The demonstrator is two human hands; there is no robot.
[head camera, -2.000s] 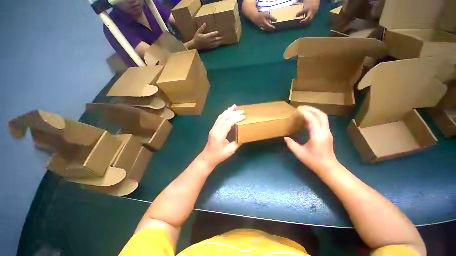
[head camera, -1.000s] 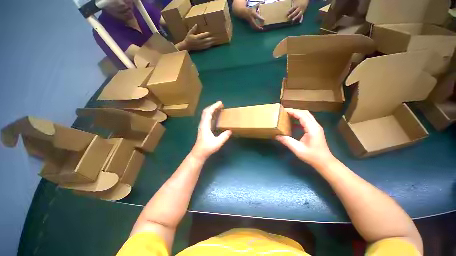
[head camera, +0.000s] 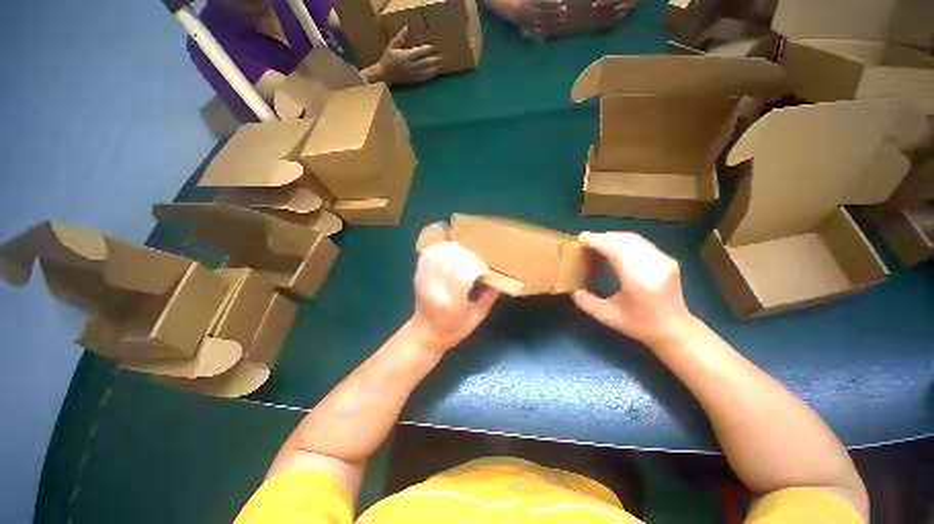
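Observation:
A small brown cardboard mailer box [head camera: 517, 254] is held above the table in front of me, tilted. A rounded lobe of its flap sticks out at its left end, above my left hand. My left hand [head camera: 451, 292] grips the left end, fingers curled over the near edge. My right hand [head camera: 637, 287] holds the right end between thumb and fingers. The far side and underside of the box are hidden.
Open and closed boxes [head camera: 164, 307] lie at the left, with a block-like stack [head camera: 358, 154] behind. Open boxes with upright lids [head camera: 650, 138] stand at the right, another [head camera: 804, 261] nearer. Across the green table [head camera: 492, 133], a purple-sleeved person holds boxes; another person's hands [head camera: 543, 14] hold one.
The held box has turned and tilted, and a flap lobe now shows at its left end. My left fingers have shifted from its end to its near edge. My right hand still holds the right end.

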